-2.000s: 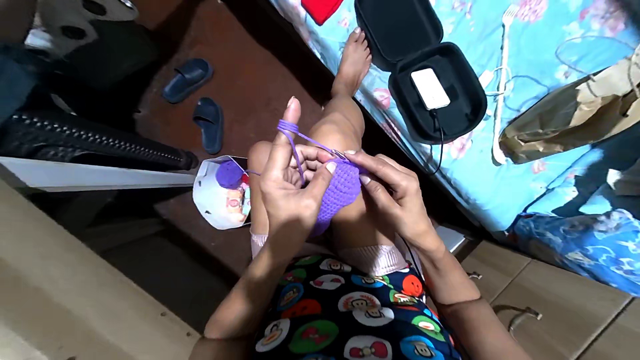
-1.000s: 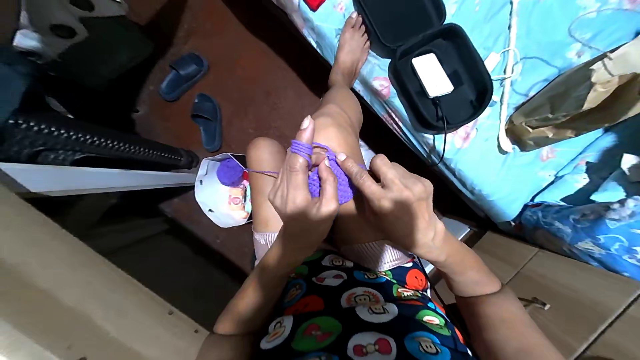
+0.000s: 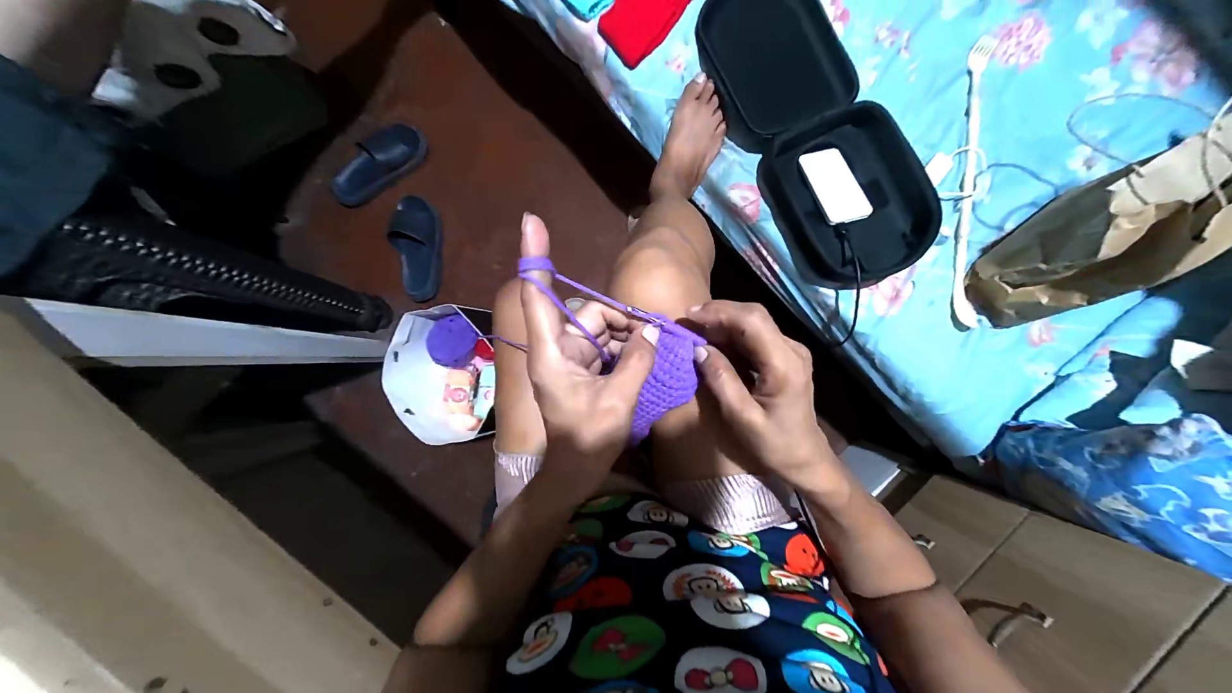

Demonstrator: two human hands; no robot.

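My left hand [image 3: 587, 371] pinches the left edge of a purple crocheted piece [image 3: 666, 385] between thumb and fingers. Purple yarn [image 3: 535, 266] wraps around its raised index finger and runs taut to the top edge of the piece. At the right of the work, my right hand [image 3: 765, 385] has its thumb and index finger closed on the edge; a thin crochet hook shows faintly near the stitches, mostly hidden. The purple yarn ball [image 3: 451, 341] lies in a white container [image 3: 409, 390] left of my knee, with a strand leading up to my left hand.
On the bed at right are an open black case [image 3: 919, 217] holding a white device [image 3: 835, 186] with a cable, a back scratcher [image 3: 967, 183] and a brown paper bag [image 3: 1068, 255]. Blue slippers [image 3: 416, 245] lie on the floor. Wooden drawers [image 3: 1088, 587] stand at lower right.
My right hand, which covered the right part of the crocheted piece one second ago, is now farther right, and more of the piece shows. My left index finger still carries the yarn.
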